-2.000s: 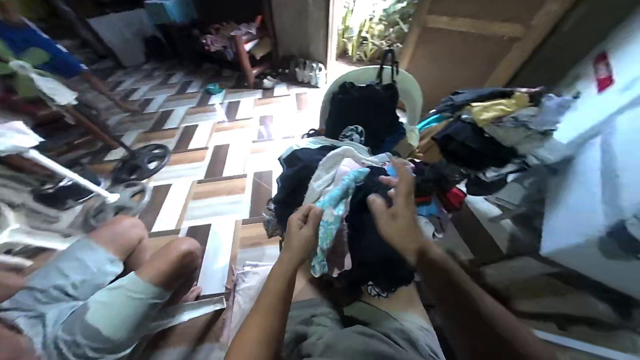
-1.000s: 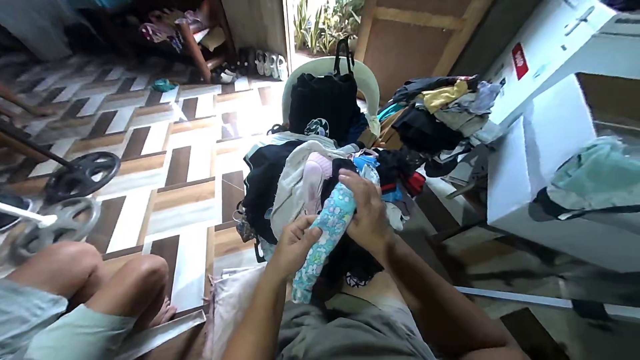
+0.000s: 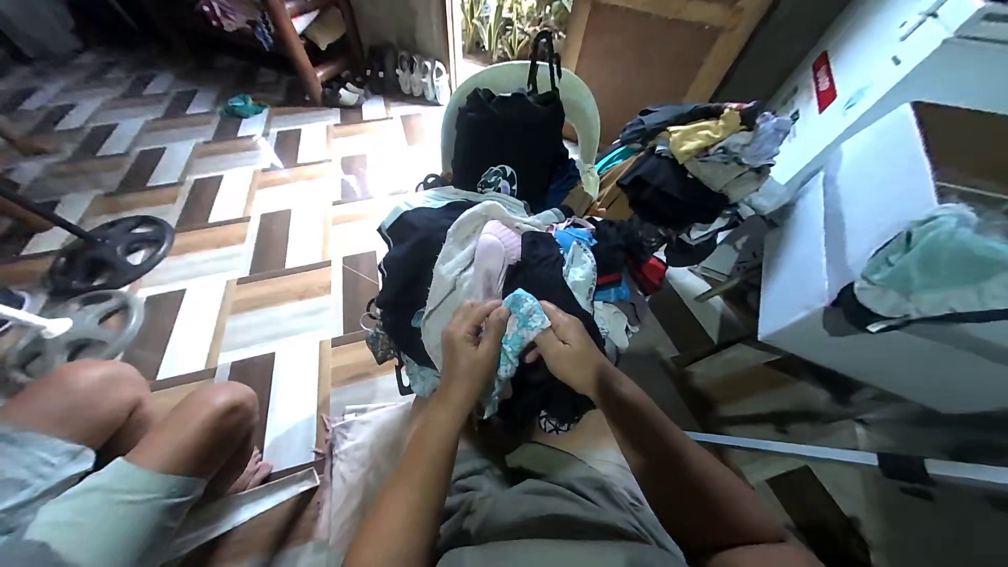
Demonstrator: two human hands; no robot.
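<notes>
A turquoise and white patterned cloth [image 3: 520,323] is held between both hands, above my lap. My left hand [image 3: 471,346] pinches its left edge, and my right hand [image 3: 568,348] grips its right edge. The cloth's lower part hangs down between my wrists. Just beyond the hands lies a heap of clothes: a black garment [image 3: 413,256], a cream garment [image 3: 450,272], a pink ribbed garment [image 3: 490,256] and a blue piece [image 3: 575,236]. Behind the heap, a black bag [image 3: 508,138] with handles rests on a pale green plastic chair [image 3: 583,102].
Another clothes pile [image 3: 693,169] stands at the right, beside a white box [image 3: 850,228] with a pale green cloth [image 3: 921,260] over its edge. At the left are a person's bare knees [image 3: 197,425] and a black wheel-shaped base [image 3: 118,252]. Shoes [image 3: 421,77] line the wall.
The patterned cloth, stretched out lengthwise between the hands a second ago, now shows as a smaller, bunched piece. Both hands have come to its upper end. The view has turned right.
</notes>
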